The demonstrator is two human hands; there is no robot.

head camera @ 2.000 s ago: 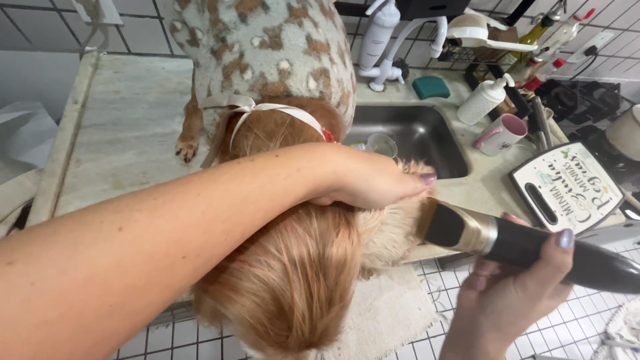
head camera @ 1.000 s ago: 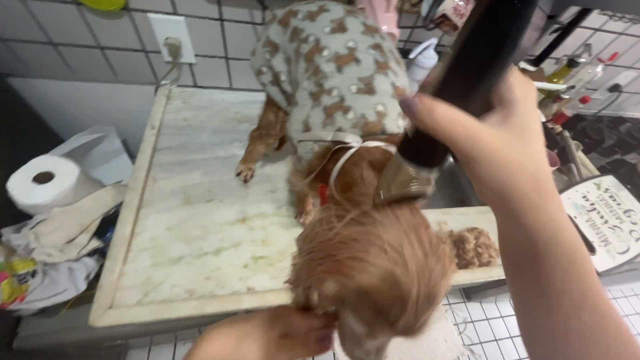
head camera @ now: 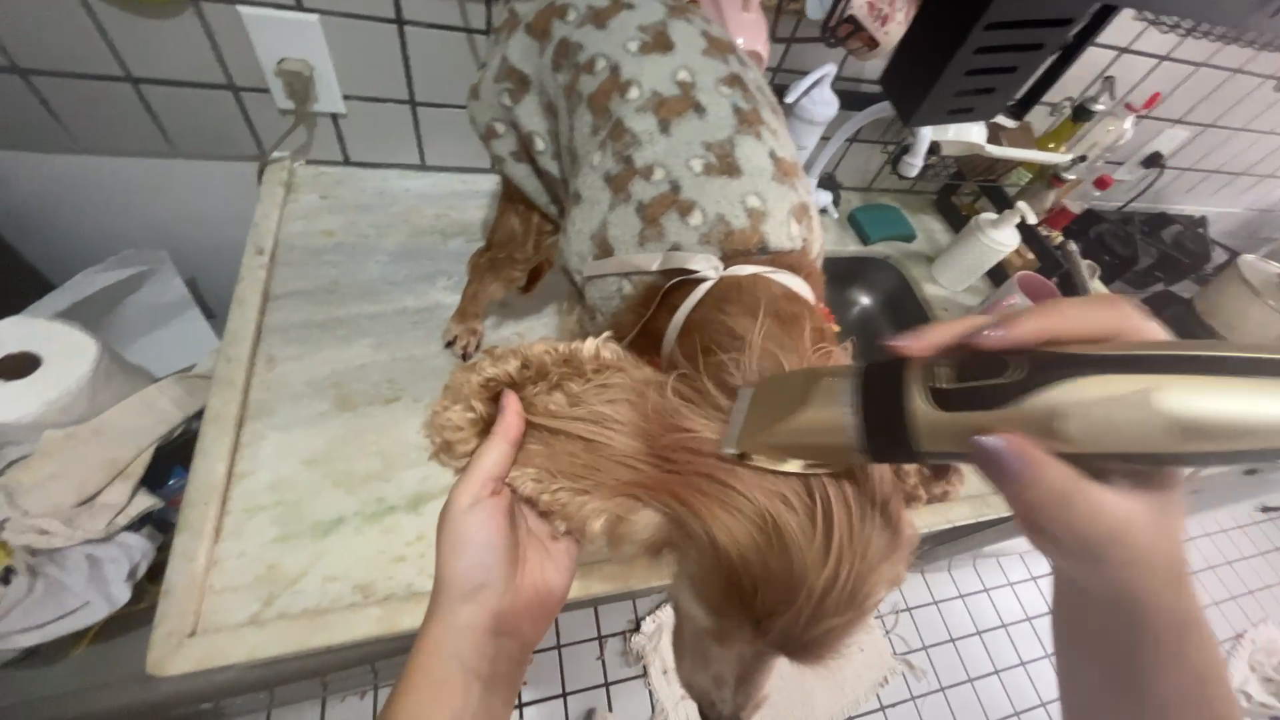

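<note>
A reddish-brown dog (head camera: 780, 530) stands on the marble counter (head camera: 350, 400), its head lowered over the front edge. It wears a patterned fleece garment (head camera: 660, 140), and a white ribbon (head camera: 700, 270) is tied at its neck. My left hand (head camera: 505, 520) holds the dog's long curly ear (head camera: 560, 400) out to the left, thumb on top. My right hand (head camera: 1070, 440) grips a gold and black hair clipper (head camera: 960, 405); its blade end is at the hair on the back of the dog's head. Whether the blade touches skin is hidden by hair.
Behind the dog is a sink (head camera: 870, 300), with a teal sponge (head camera: 882, 224), a white pump bottle (head camera: 985, 245) and a pink mug (head camera: 1022, 290) nearby. A paper roll (head camera: 50, 375) and cloths (head camera: 90, 470) lie left. A plugged outlet (head camera: 292, 70) is on the wall.
The clipper, upright a second ago, now lies level, pointing left at the dog's head. My left hand has moved up and now holds the ear outward. The view has shifted.
</note>
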